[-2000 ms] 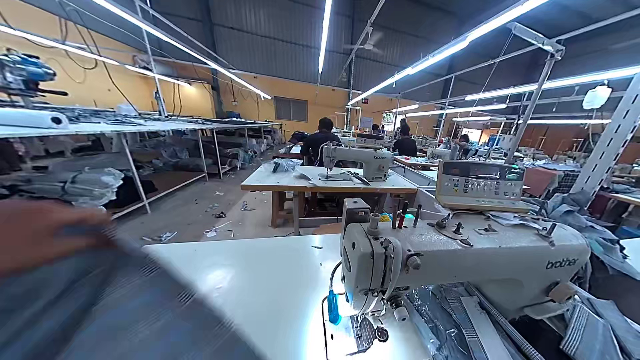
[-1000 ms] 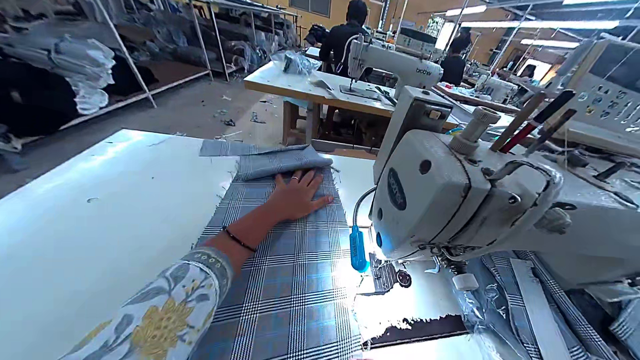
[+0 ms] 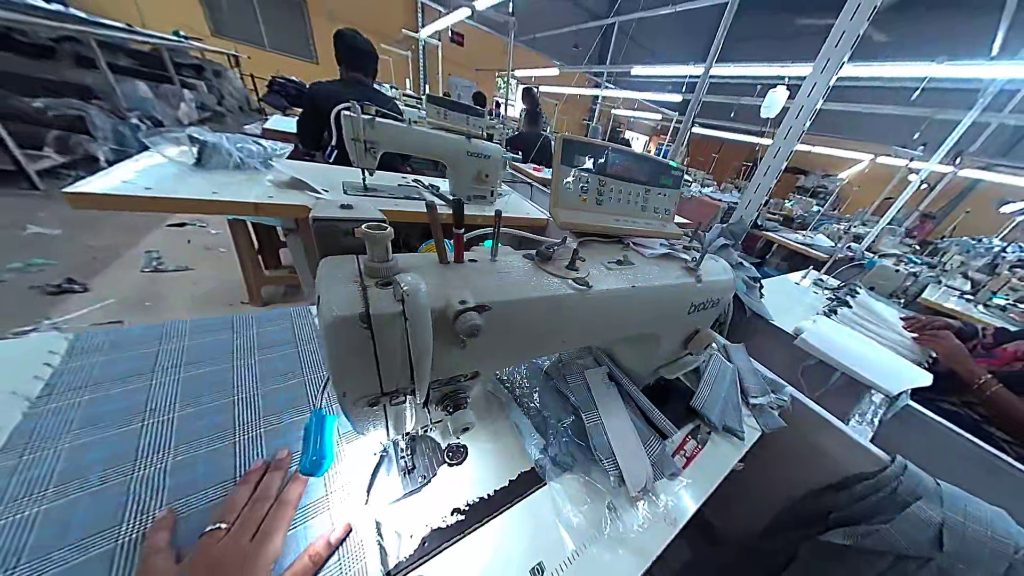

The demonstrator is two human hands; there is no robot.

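My left hand (image 3: 240,520) lies palm down on a blue-grey checked cloth (image 3: 152,424), fingers spread, a ring on one finger. The cloth is spread flat over the left of the sewing table. Just right of my fingers, a turquoise object (image 3: 318,442) hangs on a thin cord beside the head of a Brother sewing machine (image 3: 512,320). The lit presser foot and needle area (image 3: 416,460) stands right of the cloth, apart from my hand. My right hand is out of view.
Checked cloth pieces (image 3: 608,424) and clear plastic (image 3: 552,448) lie under the machine arm. A control panel (image 3: 616,188) stands behind it. Ahead, a person (image 3: 344,100) sits past another machine (image 3: 424,156). A co-worker's hands (image 3: 952,344) are at far right. More checked cloth (image 3: 920,520) is at lower right.
The view has swung right. One second ago my left hand lay near a folded part at the cloth's far end; now it rests on flat cloth near the turquoise object.
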